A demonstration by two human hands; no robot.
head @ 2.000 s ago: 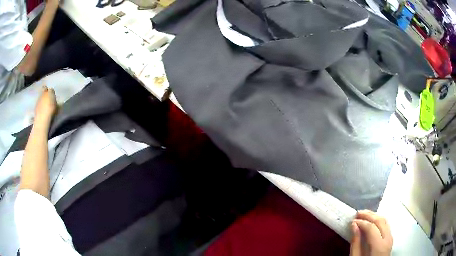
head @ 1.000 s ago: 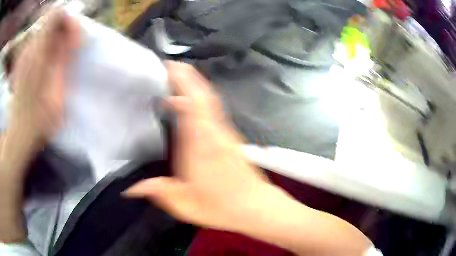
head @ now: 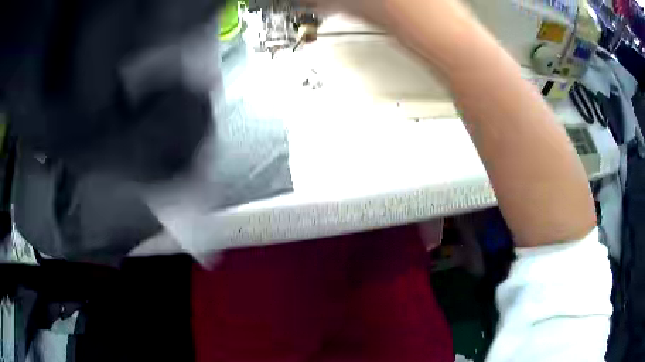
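A blurred dark grey garment piece (head: pixel 106 92) is raised close to the camera and fills the upper left. A pale strip (head: pixel 187 223) hangs from it over the table's front edge. A grey panel (head: pixel 254 152) lies on the white machine table (head: pixel 368 166), left of the glare. Small metal parts of the sewing machine (head: pixel 279 32) show at the top. My right forearm crosses from the lower right to the top edge, and its hand is out of the picture. My left hand does not show.
A green tag (head: pixel 230 21) hangs at the top. Black-handled scissors (head: pixel 588 104) and a grey control panel (head: pixel 581 140) are at the right end. A measuring tape (head: pixel 353 214) runs along the front edge. Dark red cloth (head: pixel 318 304) covers my lap.
The view has swung right from the neighbouring worker and the cloth pile to the machine. The dark piece now fills the upper left. Both hands seen blurred one second ago are out of sight.
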